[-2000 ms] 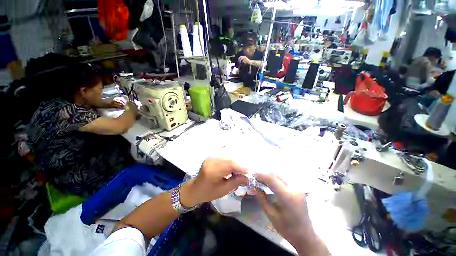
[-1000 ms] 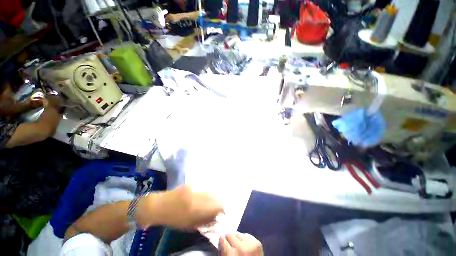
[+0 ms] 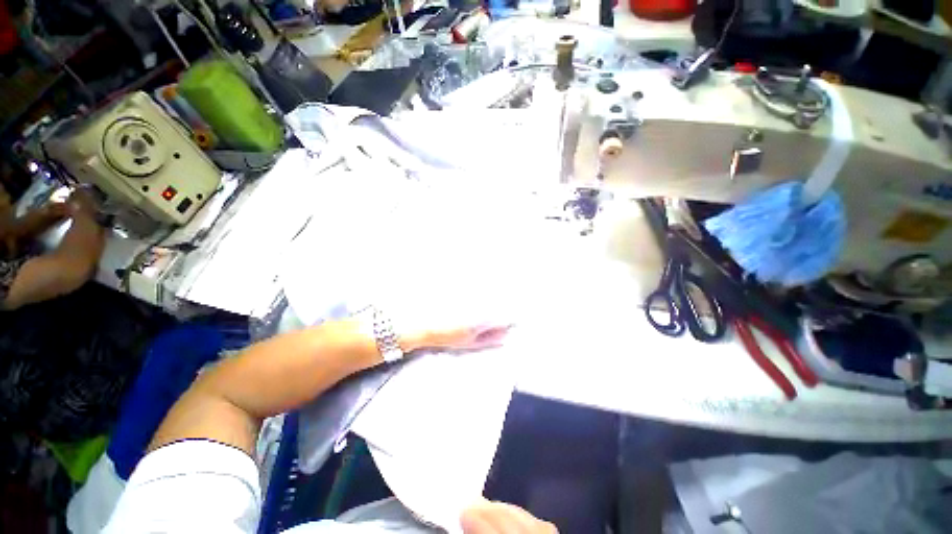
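Note:
White cloth (image 3: 418, 235), mostly overexposed, covers the table and hangs over its front edge. My left hand (image 3: 459, 336), with a metal watch band at the wrist, lies on the cloth; its fingertips are lost in glare. My right hand (image 3: 506, 518) is at the bottom edge, partly cut off, with its fingers on the hanging cloth's edge. The cream sewing machine head (image 3: 668, 156) is at the right; the presser foot area (image 3: 581, 209) is beside the cloth, beyond both hands.
Black-handled scissors (image 3: 684, 302) and a red-handled tool (image 3: 775, 355) lie below the machine head. A light blue bundle (image 3: 783, 235) hangs on it. A blue bin (image 3: 167, 391) is low left. A second machine (image 3: 141, 156), a green block (image 3: 232, 106) and another person's arm (image 3: 63, 256) are at left.
The view has tilted down and turned right. My hands were together at the cloth edge; my left hand now lies farther up on it, apart from my right hand at the bottom.

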